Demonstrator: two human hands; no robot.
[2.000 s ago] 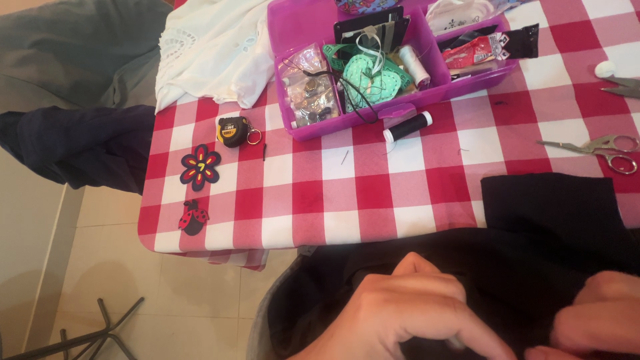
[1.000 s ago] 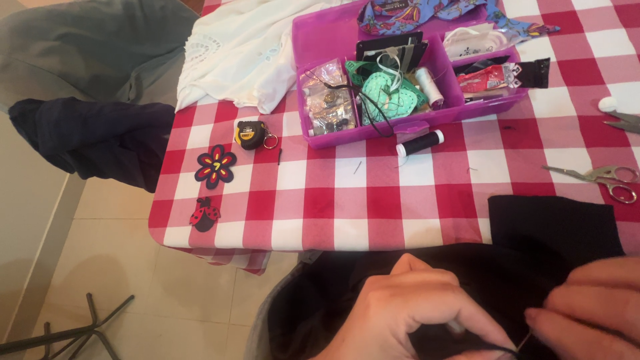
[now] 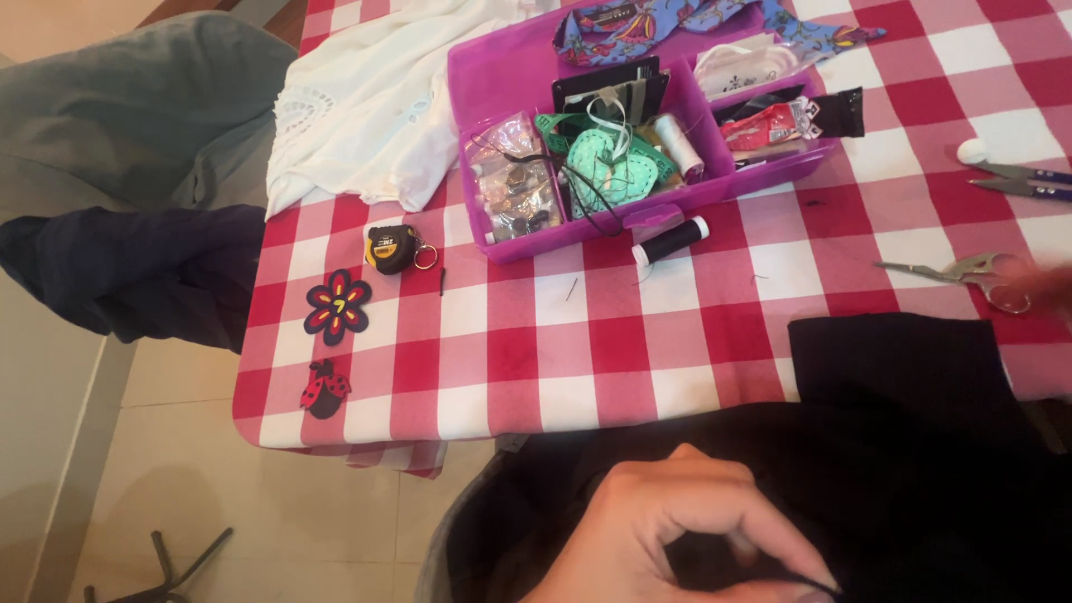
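My left hand [image 3: 695, 519] pinches the black cloth [image 3: 913, 494] between thumb and fingertips at the bottom of the view. The cloth lies across my lap, and one flap of it rests on the table edge. At the right edge my right hand [image 3: 1051, 285] shows only as a blur beside the handles of small metal scissors [image 3: 971, 270]; whether it touches them cannot be told. A spool of black thread [image 3: 670, 241] lies against the front of the purple plastic sewing box [image 3: 586, 233]. A sewing needle [image 3: 571, 289] appears to lie on the tablecloth.
A checked tablecloth [image 3: 519, 368] covers the table. On it are a tape measure [image 3: 390, 249], a flower patch [image 3: 337, 306], a ladybug patch [image 3: 325, 390], a white garment [image 3: 360, 109] and larger scissors [image 3: 1022, 180]. Draped dark cloth [image 3: 142, 268] hangs at left.
My right hand has left the black cloth and moved up to the right, beside the small scissors. My left hand has stayed on the cloth.
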